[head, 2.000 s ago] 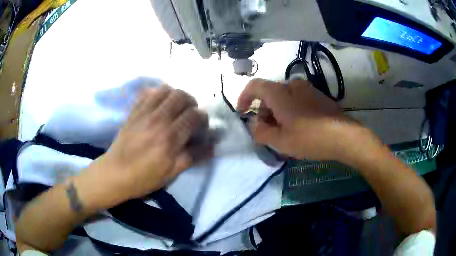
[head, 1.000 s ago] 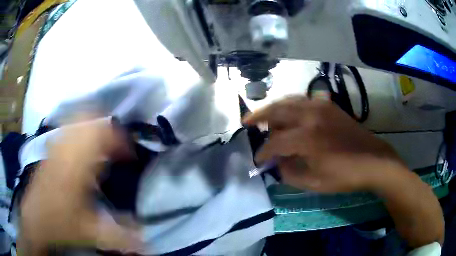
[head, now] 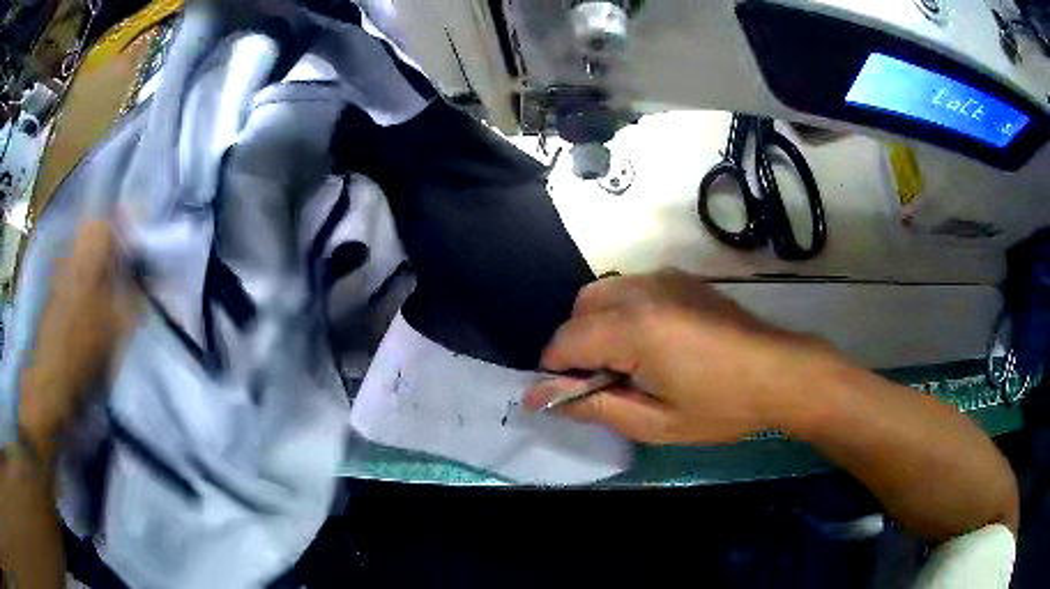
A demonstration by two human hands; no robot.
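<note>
The dark fabric panel (head: 478,219) lies on the machine's white bed, left of and below the needle area. A light fabric piece (head: 455,403) with small dark marks meets its lower edge and reaches over the table's front edge. My right hand (head: 679,357) pinches the cloth where dark and light meet. A thin metal tool, perhaps tweezers (head: 585,391), sticks out between its fingers. My left hand (head: 81,334) is blurred at the far left, against the bunched light fabric (head: 230,449); its grip cannot be made out.
The white machine head (head: 679,69) with a blue-lit display (head: 938,104) is above my right hand. Black-handled scissors (head: 766,196) lie right of the needle area. A green ruler strip (head: 714,460) runs along the front edge. Small metal loops (head: 1004,362) show at the far right edge.
The cloth has been turned and spread, so the broad dark panel now shows by the needle area. My left hand has moved to the far left with light fabric raised around it. My right hand is slightly lower.
</note>
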